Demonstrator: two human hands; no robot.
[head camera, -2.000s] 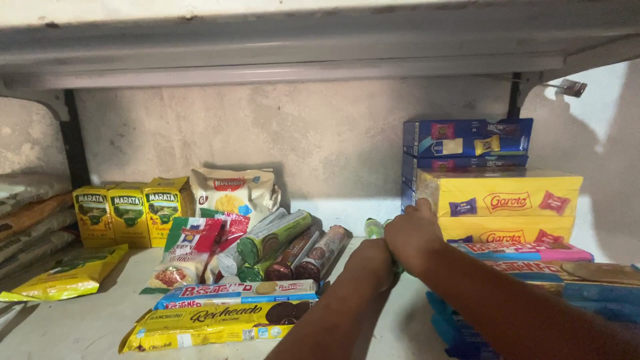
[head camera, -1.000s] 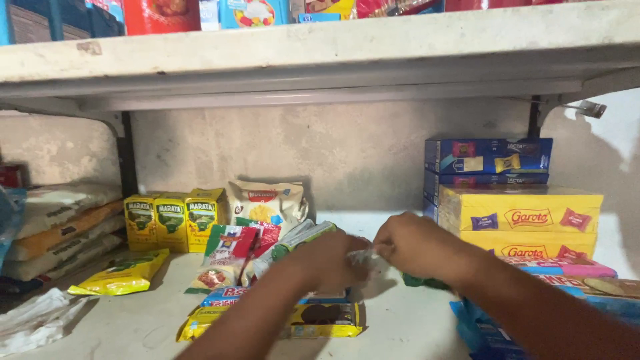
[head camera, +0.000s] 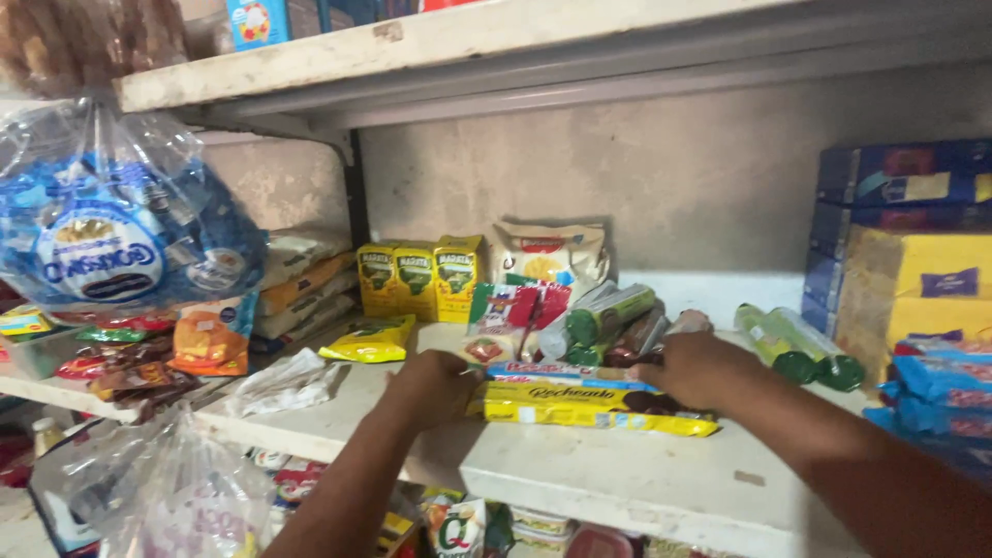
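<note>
My left hand (head camera: 434, 387) is at the left ends of a yellow packet of filled biscuits (head camera: 589, 404) and a blue-and-white biscuit packet (head camera: 554, 372) behind it, fingers around those ends. Over the right part of the blue-and-white packet, my right hand (head camera: 690, 364) reaches toward the clear-wrapped biscuit rolls (head camera: 612, 314); its fingertips are partly hidden, so its hold cannot be told. Red-and-white sachets (head camera: 500, 318) lean left of the rolls. Two green-ended rolls (head camera: 798, 356) lie side by side, right of my right hand.
Yellow Maratá boxes (head camera: 415, 279) and a beige bag (head camera: 550, 252) stand at the back. Left are a yellow packet (head camera: 370, 339), a crumpled white plastic bag (head camera: 287, 381) and a hanging bag of blue packets (head camera: 116, 232). Yellow boxes (head camera: 922, 287) and blue packets (head camera: 945, 380) are right. A shelf (head camera: 480, 46) hangs above.
My hands, close together a second ago, have moved apart, the left one to the left ends of the front biscuit packets. The view has swung left. Two green-ended rolls now show near the yellow boxes.
</note>
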